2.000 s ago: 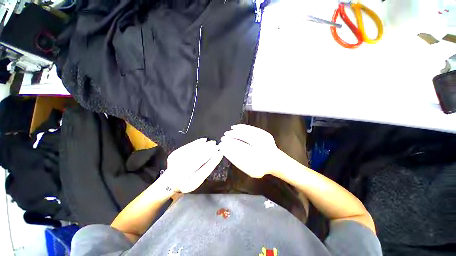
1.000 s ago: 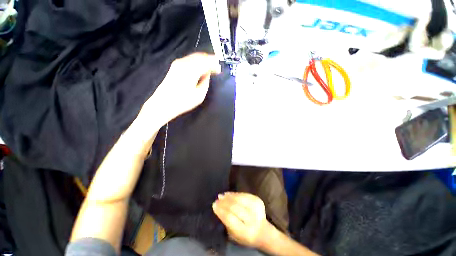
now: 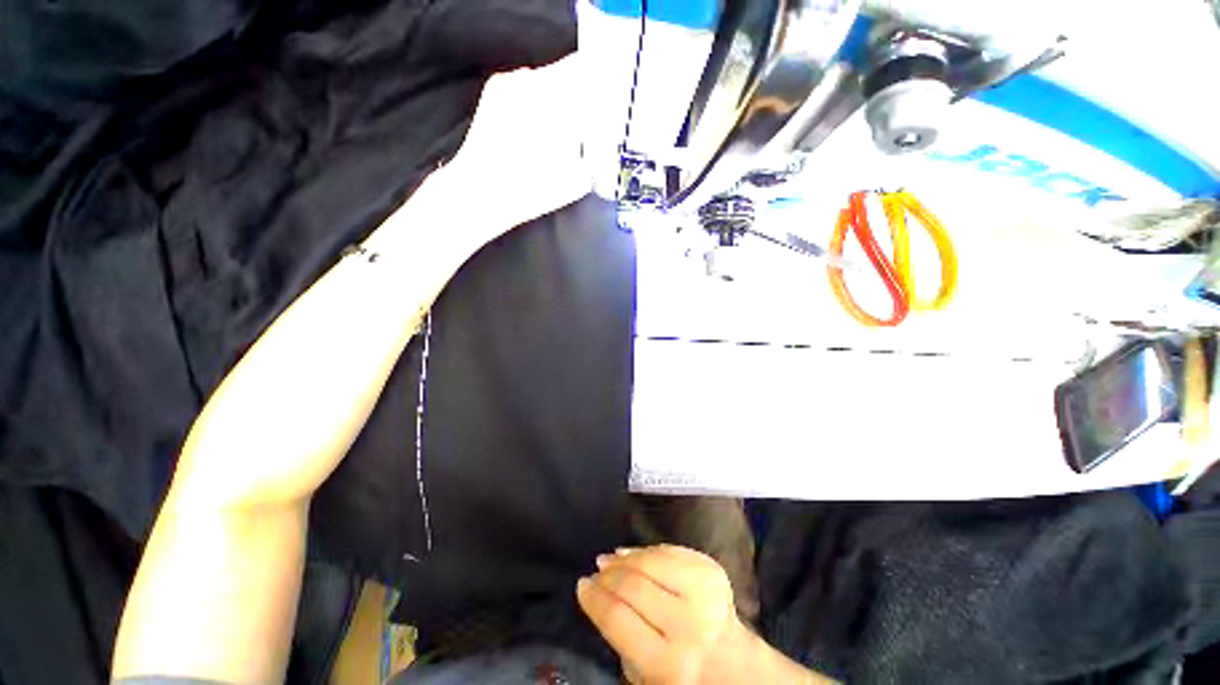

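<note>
The black garment (image 3: 535,361) lies over the table's left part and hangs over the front edge towards my lap. A white stitched line runs down it. Its straight right edge runs up to the lit presser foot and needle (image 3: 634,201). My left hand (image 3: 535,147) lies on the cloth just left of the presser foot; its fingers are washed out by glare, so its grip cannot be told. My right hand (image 3: 662,609) is at the cloth's lower right edge below the table edge, fingers curled, holding the cloth edge.
The white sewing machine head (image 3: 1044,147) with blue stripe spans the upper right. Shears with red and yellow handles (image 3: 876,261) lie right of the needle. A black phone (image 3: 1114,406) lies at the table's right. Dark cloth (image 3: 963,589) is piled below the table edge.
My hands have separated from above my lap: the left went up beside the presser foot, the right stayed low at the cloth edge. The view has moved closer to the machine head.
</note>
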